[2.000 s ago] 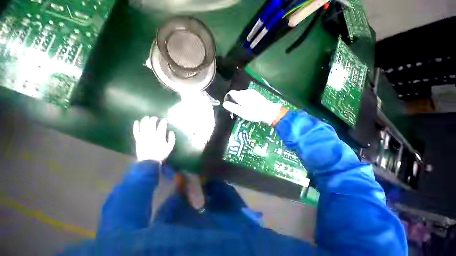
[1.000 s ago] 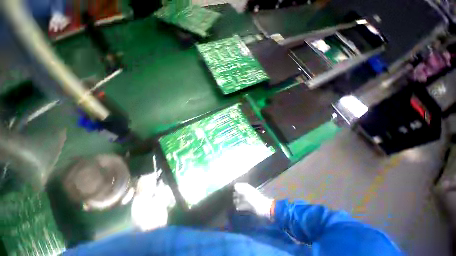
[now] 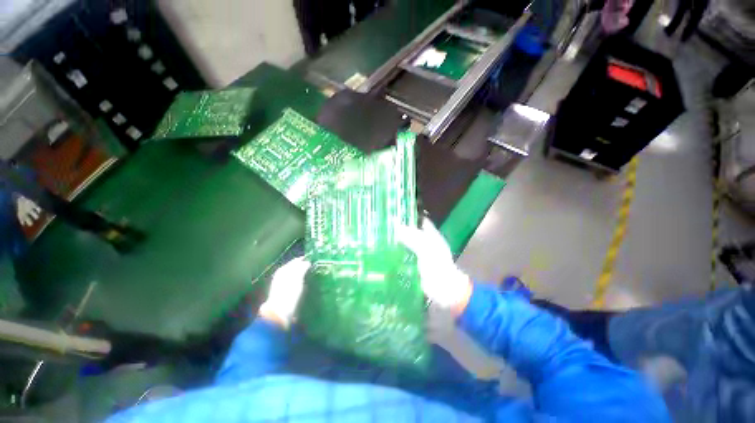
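A large green printed circuit board point(image 3: 360, 273) is held up in front of me, its bright soldered face towards me and its lower part blurred. My left hand point(image 3: 286, 289), in a white glove, grips its left edge. My right hand point(image 3: 437, 263), in a white glove, grips its right edge. The fingers behind the board are hidden. A second board point(image 3: 286, 153) lies on the green bench beyond the held one, which overlaps its near corner in view. A third board point(image 3: 205, 113) lies farther back on the left.
Dark foam pads point(image 3: 451, 169) lie beyond the board, with silver metal rails point(image 3: 464, 95) behind. A black box with a red part point(image 3: 617, 107) stands on the right. A pale hose point(image 3: 50, 337) is at lower left. Another person's gloved hand point(image 3: 29, 211) shows at far left.
The board that lay on its black support is now raised in both hands. The view has swung right, towards the rails. The round can and white cloth have left the picture.
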